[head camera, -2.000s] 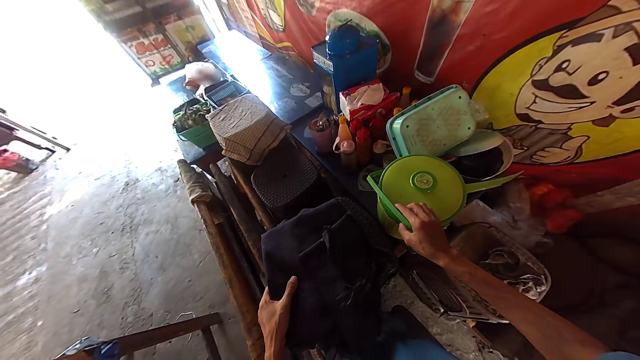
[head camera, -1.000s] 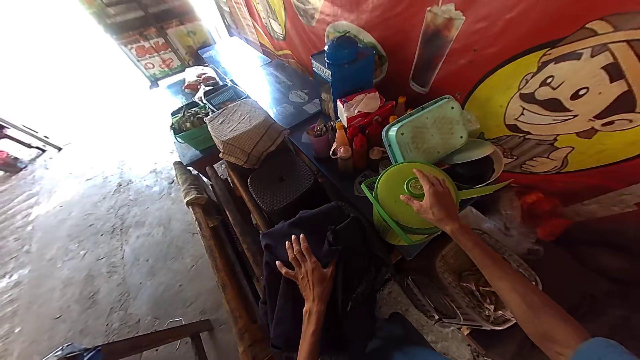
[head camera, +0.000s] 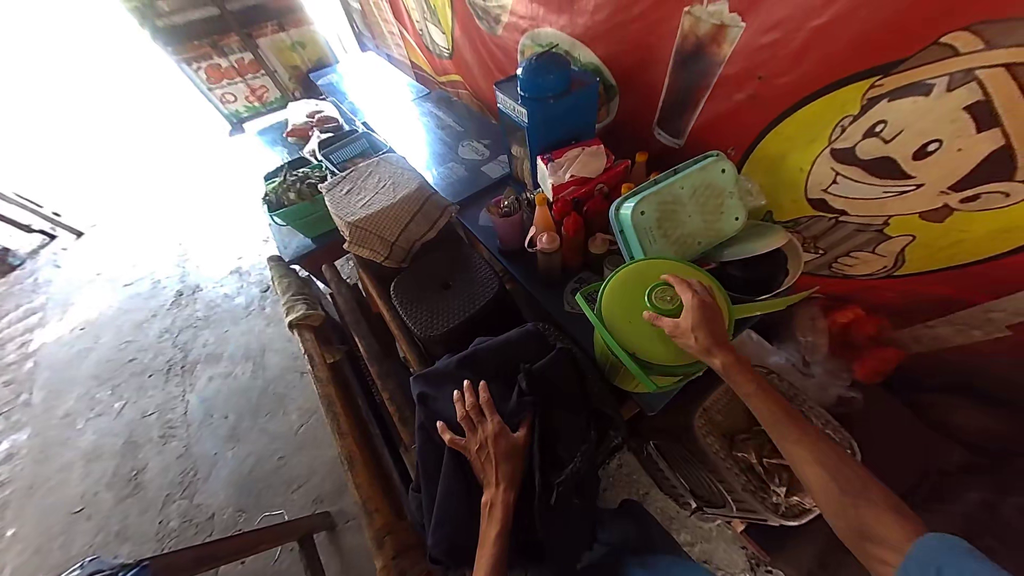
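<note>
My left hand (head camera: 490, 438) lies with spread fingers on a dark folded cloth or garment (head camera: 456, 512), which covers whatever is beneath it. My right hand (head camera: 694, 316) is on the green lid (head camera: 632, 300) of a round plastic container, thumb and fingers about its center knob. The container's green handle (head camera: 612, 340) slants down along the near left side. Just behind the lid, a pale green plastic tray or basin (head camera: 680, 208) leans beside a bowl (head camera: 792, 268) with dark contents.
Sauce bottles (head camera: 572, 240), a cup of cutlery (head camera: 508, 224), a tissue pack (head camera: 578, 164) and a blue dispenser (head camera: 560, 104) stand along the blue table (head camera: 456, 136). A black woven-pattern stool (head camera: 444, 292) and wooden rails (head camera: 344, 432) lie left. A basket (head camera: 832, 432) sits low right.
My left hand has moved from the left edge of the dark cloth onto its top. My right hand has shifted from the container's handle to the lid's knob.
</note>
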